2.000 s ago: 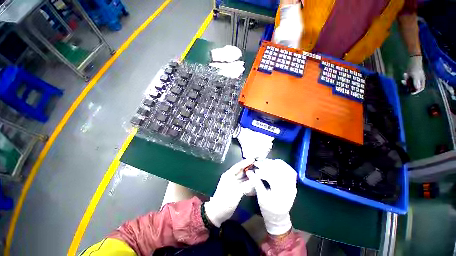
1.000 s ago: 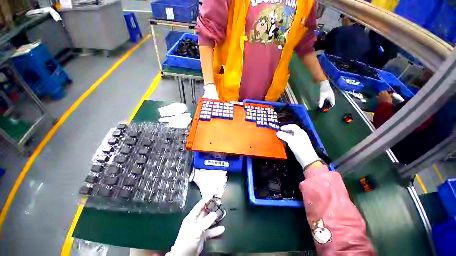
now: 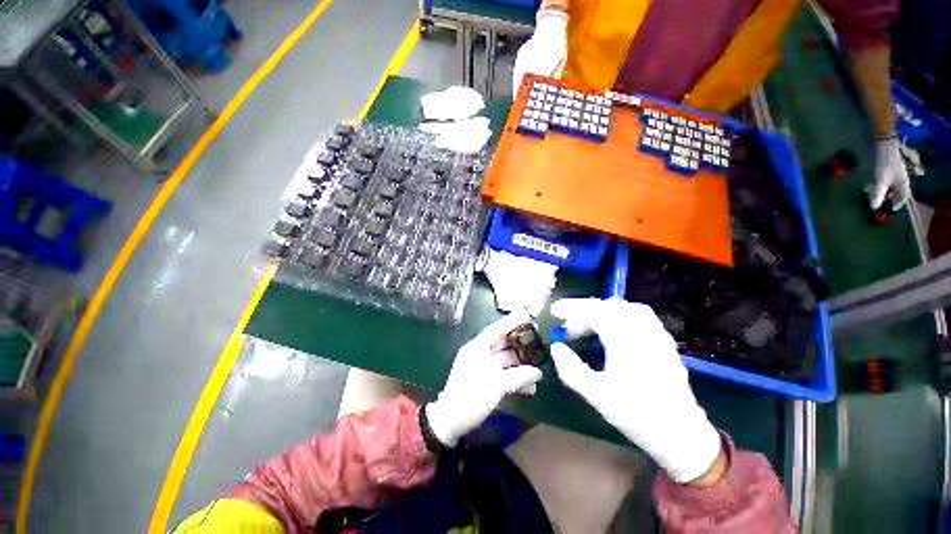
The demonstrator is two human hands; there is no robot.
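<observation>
My left hand (image 3: 480,381), in a white glove, holds a small dark coil unit (image 3: 526,345) with a copper-orange part, above the bench's near edge. My right hand (image 3: 636,381), also gloved in white, is just right of the unit, thumb and forefinger around a small bright blue piece (image 3: 560,334). The blue piece is close to the unit; whether they touch is hard to tell. The orange board (image 3: 615,203) lies over the bins, with two groups of small blue-and-white pieces (image 3: 568,110) on its far part.
A clear blister tray (image 3: 375,224) with dark parts lies at left. White gloves (image 3: 456,120) lie behind it, another near my hands (image 3: 518,280). A large blue bin (image 3: 824,355) of black parts is at right, beside a conveyor (image 3: 886,271). A gloved person stands opposite.
My right hand has come back from the orange board to beside the coil unit, now with a blue piece. The view has tilted down. The right-hand group on the board has fewer pieces.
</observation>
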